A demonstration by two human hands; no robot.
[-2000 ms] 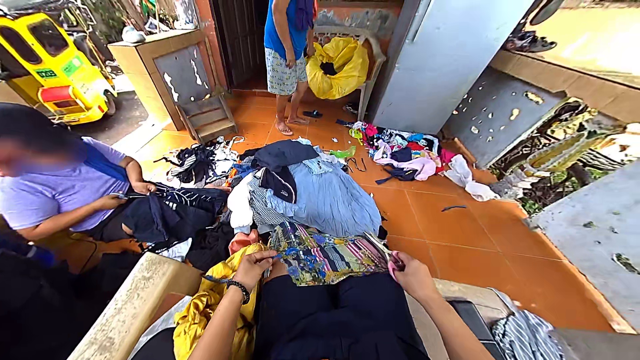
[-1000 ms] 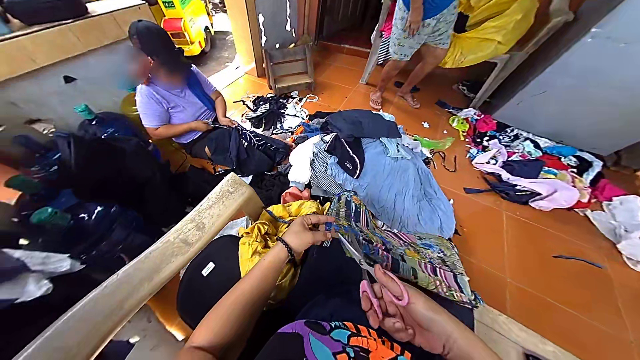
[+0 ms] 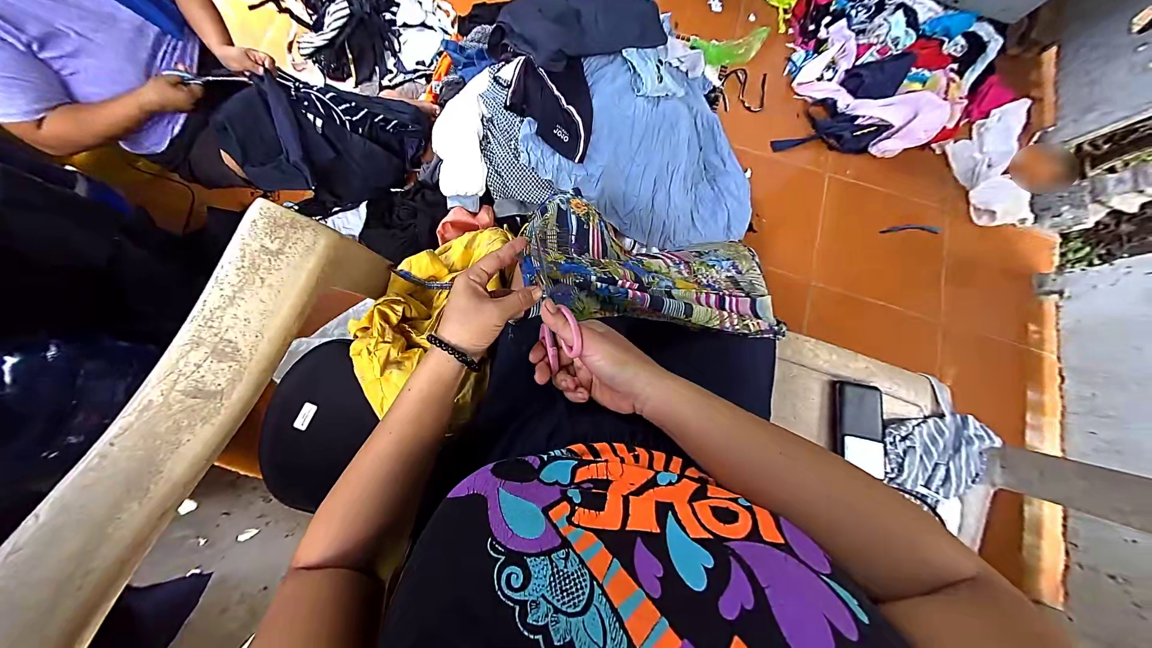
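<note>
Pink-handled scissors [image 3: 562, 342] are in my right hand [image 3: 598, 364], with their blades pointing up along the edge of a multicoloured patterned cloth [image 3: 666, 279]. That cloth lies across my lap. My left hand [image 3: 490, 301], with a black beaded bracelet at the wrist, pinches the left edge of the cloth beside the blades. How far the blades are apart cannot be told. A yellow cloth [image 3: 396, 333] is bunched beneath and left of my left hand. Beyond the patterned cloth lies a light blue garment [image 3: 666, 153] on a pile.
A worn pale armrest [image 3: 180, 405] runs along my left. At the upper left a person [image 3: 99, 81] holds dark cloth and scissors. Another clothes pile [image 3: 900, 81] lies at the upper right on orange tiles. A phone [image 3: 859, 423] rests on the seat at my right, near striped cloth [image 3: 936, 450].
My hands, well apart two seconds ago, are now close together. The scissors have come to the left edge of the patterned cloth. The view has tilted down.
</note>
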